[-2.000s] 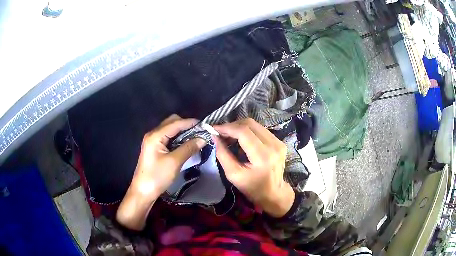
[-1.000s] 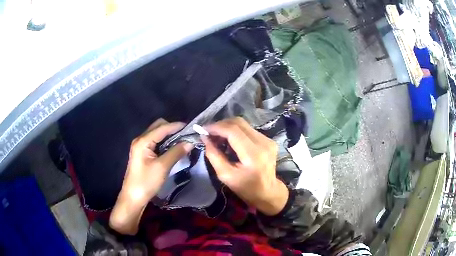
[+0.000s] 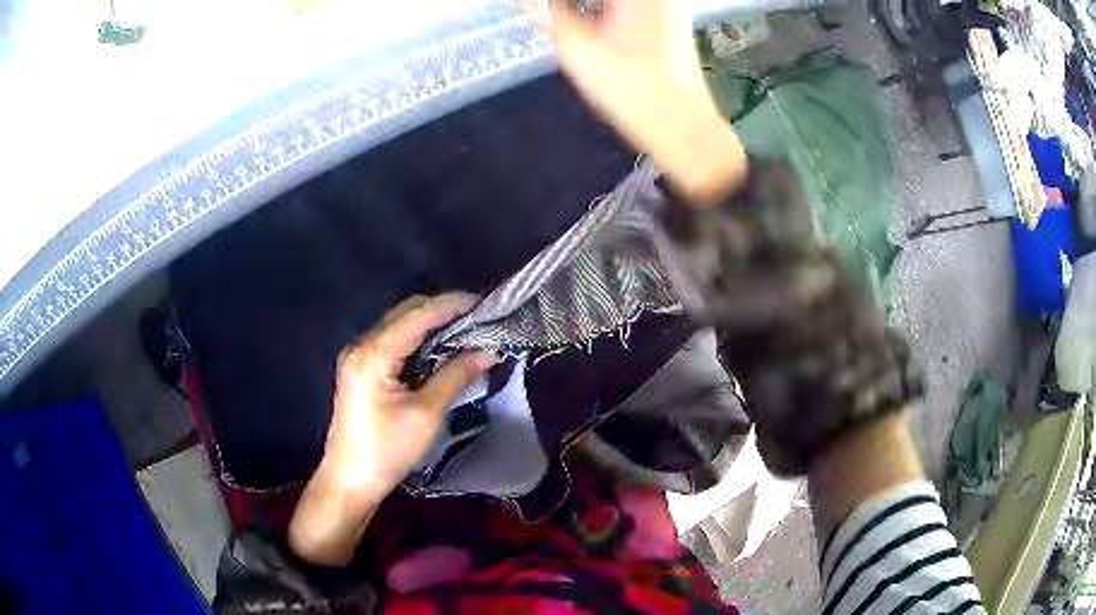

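A dark denim garment (image 3: 313,276) fills the lap, below the table edge. Its grey striped inner side (image 3: 577,282) is turned up, with frayed threads along the edge. A pale lining cloth (image 3: 499,427) shows below the fold. My left hand (image 3: 391,402) pinches the folded edge between thumb and fingers at the garment's middle. My right hand (image 3: 631,72) is raised over the table edge at the top, cut off by the picture's rim. Its fingers are blurred and washed out, so whether it holds anything cannot be told.
The white table (image 3: 240,84) has a ruler tape (image 3: 301,147) along its edge. Green cloth (image 3: 829,144) lies at right beyond my right sleeve. A blue container (image 3: 84,517) is at lower left. Pale sheets (image 3: 751,511) lie below the garment's right side. Shelving and a blue item (image 3: 1043,246) stand far right.
My right hand has left the garment edge and moved up to the table. The small white piece at its fingertips no longer shows. My left hand keeps its pinch. The striped cloth has shifted.
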